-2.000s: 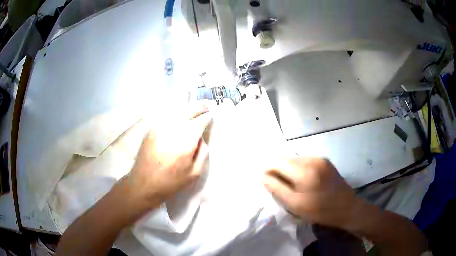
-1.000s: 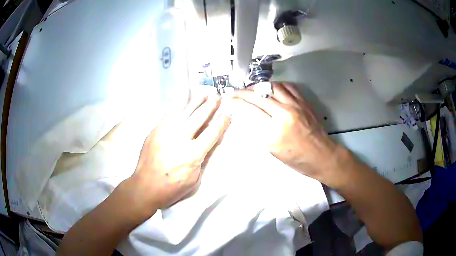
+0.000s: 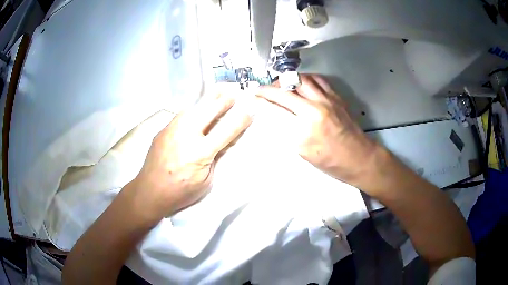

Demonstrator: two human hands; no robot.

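Note:
A bright white fabric panel [image 3: 239, 222] lies under both hands and hangs over the front table edge. My left hand [image 3: 184, 150] holds it down from the left, its fingertips just in front of the presser foot [image 3: 243, 78]. My right hand [image 3: 328, 131] holds it from the right, its fingertips close to the foot and partly behind the tension dial [image 3: 287, 60]. Glare hides the fabric edge and the exact finger contact. Cream fabric [image 3: 83, 172] lies folded left of my left hand.
The white sewing machine bed [image 3: 356, 78] is at the right, with a cream knob [image 3: 314, 16] above the dial. A long white rounded unit [image 3: 177, 47] stands left of the needle. Small metal fittings [image 3: 461, 106] are at the right end. Blue cloth [image 3: 490, 209] is at the far right.
My right hand has moved from the lower right up to the presser foot. My left hand has stayed on the cloth near the foot. The camera view has shifted.

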